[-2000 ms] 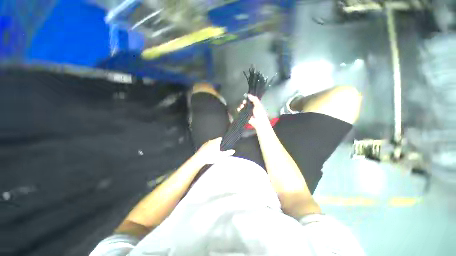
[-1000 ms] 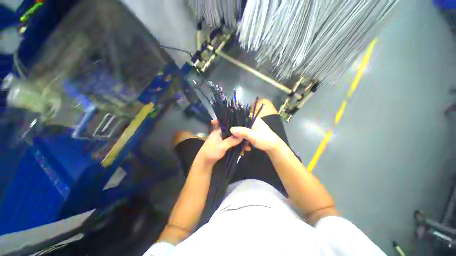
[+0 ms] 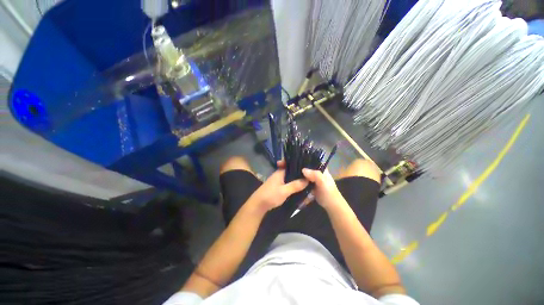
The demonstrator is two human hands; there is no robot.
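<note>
A bunch of black cables (image 3: 298, 161) stands over my lap, its fanned ends pointing up and away. My left hand (image 3: 278, 189) is closed around the bunch from the left. My right hand (image 3: 322, 186) is at the right side of the bunch, thumb across its front. A thin dark length with a pale tip (image 3: 296, 212) sticks out below my right hand; I cannot tell if it is a cable or a tool. The fine ends are too small to read.
A blue bench (image 3: 143, 128) with a worn yellow edge (image 3: 212, 128) and a metal machine (image 3: 179, 68) is ahead left. A black cable stack (image 3: 83, 238) lies at left. Grey cables (image 3: 441, 77) hang on a wheeled rack (image 3: 352, 138) at right. A yellow line (image 3: 477, 181) marks the floor.
The view has turned, bringing the bench more into view. Both hands stay at the bunch, which was lower and gripped at two places two seconds ago. The pale-tipped length now shows clearly.
</note>
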